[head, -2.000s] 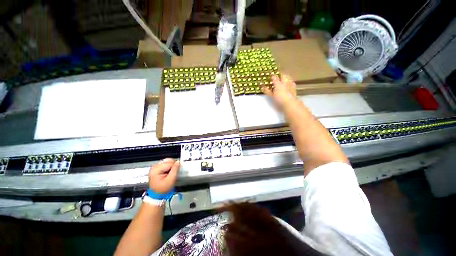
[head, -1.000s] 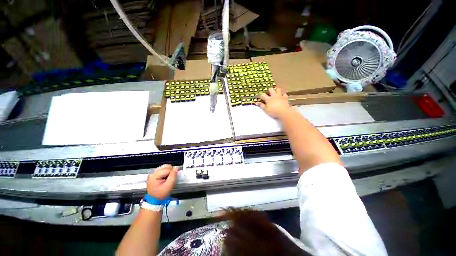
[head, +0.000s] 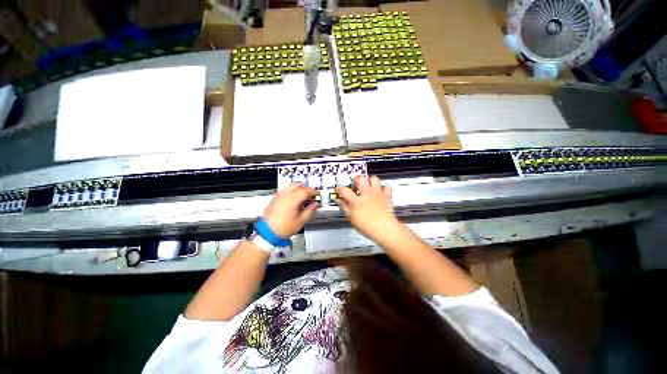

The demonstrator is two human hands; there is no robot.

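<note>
A white PCB panel lies on the conveyor in front of me. My left hand is at the panel's lower left edge, with a small dark component at its fingertips. My right hand is at the lower right edge, with a yellow-and-black component at its fingertips. Both hands are on the front rail. Fingers partly hide both components. Yellow-topped components stand in rows on the right foam tray, and more on the left one.
The dispensing gun hangs over the left tray. A blank foam sheet lies at left. More panels sit on the conveyor at left and right. A white fan and red bin are at right.
My right hand has come from the right tray's components down to the rail. My left hand has moved right to the panel. The right tray shows fewer components in its front row. The view has shifted.
</note>
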